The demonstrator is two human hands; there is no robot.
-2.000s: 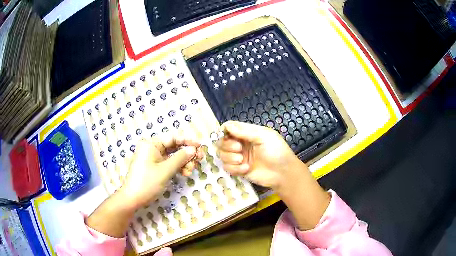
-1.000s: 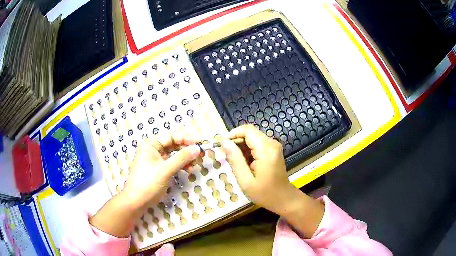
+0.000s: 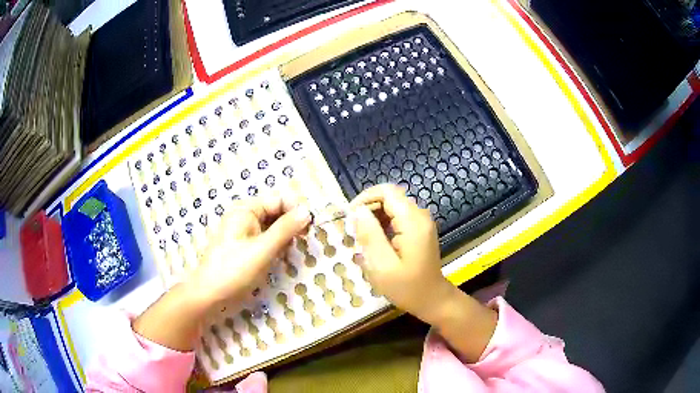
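The cream slotted board (image 3: 311,307) lies under my hands, with dark round parts in rows on its upper half and open keyhole slots on its lower half. My left hand (image 3: 249,242) pinches a small dark ring-like part (image 3: 309,218) at its fingertips. My right hand (image 3: 399,249) holds a slim pale piece (image 3: 335,217) that points left toward that part. Whether the two touch is too small to tell. A few loose metal parts (image 3: 265,309) lie on the board below my left hand.
The black pocket tray (image 3: 453,123) lies right of the board, with bright parts in its upper rows. A blue bin (image 3: 104,242) of silver pieces and a red bin (image 3: 44,253) stand at left. Stacked cardboard (image 3: 38,107) is upper left. Other black trays (image 3: 127,69) lie around.
Two seconds ago my right hand was closed near the board's right edge; since then its fingers have come to show the slim piece, held toward my left fingertips. My left hand has barely moved.
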